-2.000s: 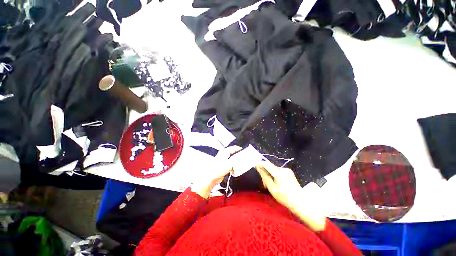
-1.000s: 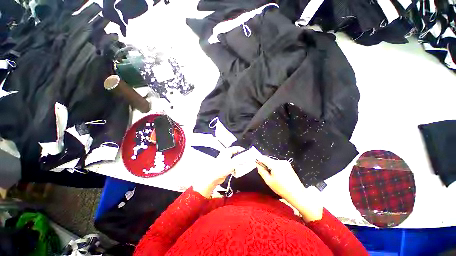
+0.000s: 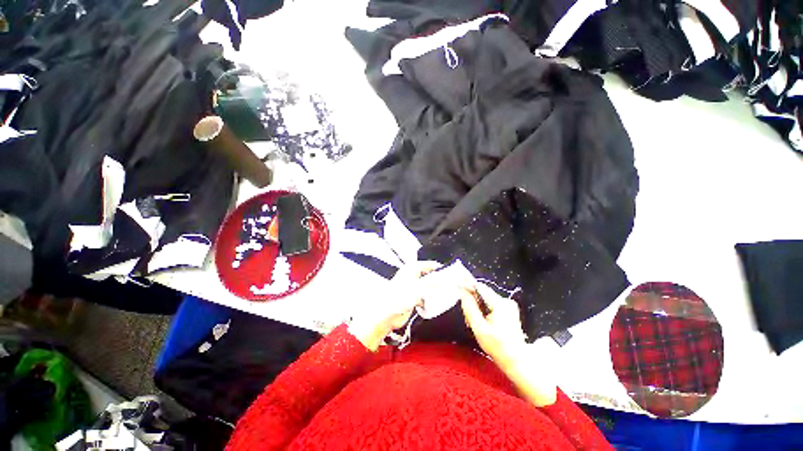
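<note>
A black garment (image 3: 519, 158) with white trim lies spread on the white table in front of me. My left hand (image 3: 392, 304) is closed on the white trim piece (image 3: 445, 287) at the garment's near edge, close to my body. My right hand (image 3: 493, 317) is at the right side of the same trim, its fingertips pinched against it. A thin pale thread runs right from the trim near my right fingertips. A needle cannot be made out. A white cord loop (image 3: 383, 214) stands at another trim end.
A red dish (image 3: 231, 260) with white bits and a dark flat rectangle (image 3: 294, 225) is at left. Beyond it are a brown tube (image 3: 236, 154) and a clear bag of small parts (image 3: 304, 123). A red plaid round pad (image 3: 666, 348) lies at right. Black-and-white garments are heaped left and back.
The view has shifted and tilted slightly, so the pad appears lower. Both hands stay at the trim, with the right fingers drawn in a little closer on it.
</note>
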